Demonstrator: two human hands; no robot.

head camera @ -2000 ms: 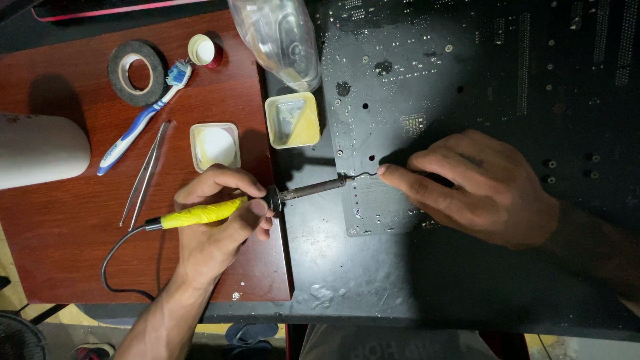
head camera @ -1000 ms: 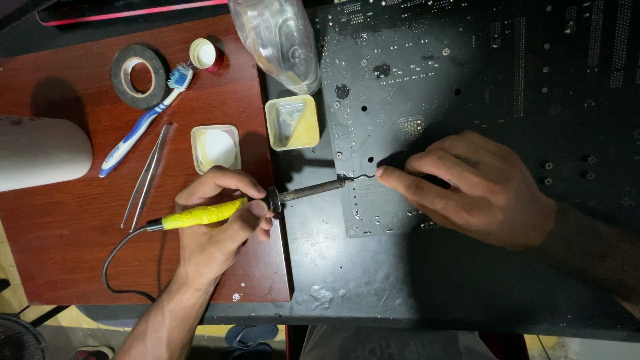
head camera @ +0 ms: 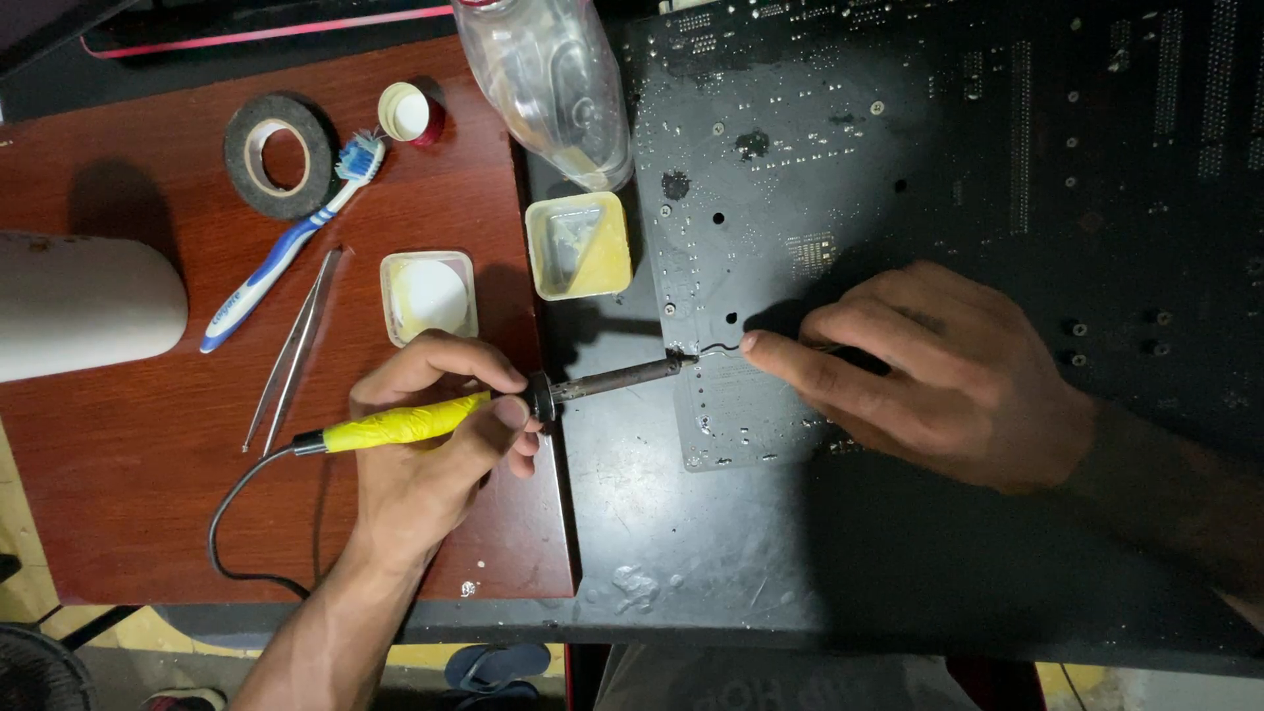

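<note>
My left hand [head camera: 434, 444] grips a soldering iron [head camera: 617, 379] by its yellow-wrapped handle. The iron points right, its tip at the left edge area of a large black circuit board [head camera: 820, 227] that lies with its solder joints up. My right hand [head camera: 928, 380] is over the board and pinches a thin, wavy strand of solder wire [head camera: 719, 348] near the extended index fingertip. The wire's free end reaches the iron's tip; whether it touches a joint is too small to tell. The right thumb is mostly hidden beneath the hand.
On the brown wooden board [head camera: 494, 513] lie black tape [head camera: 237, 158], a toothbrush [head camera: 267, 267], metal tweezers [head camera: 296, 351], a red-sided cap [head camera: 407, 112], a small tub [head camera: 393, 286] and a white cylindrical object [head camera: 89, 306]. A yellowish tub [head camera: 610, 252] and a clear plastic bottle [head camera: 553, 89] stand beside the circuit board.
</note>
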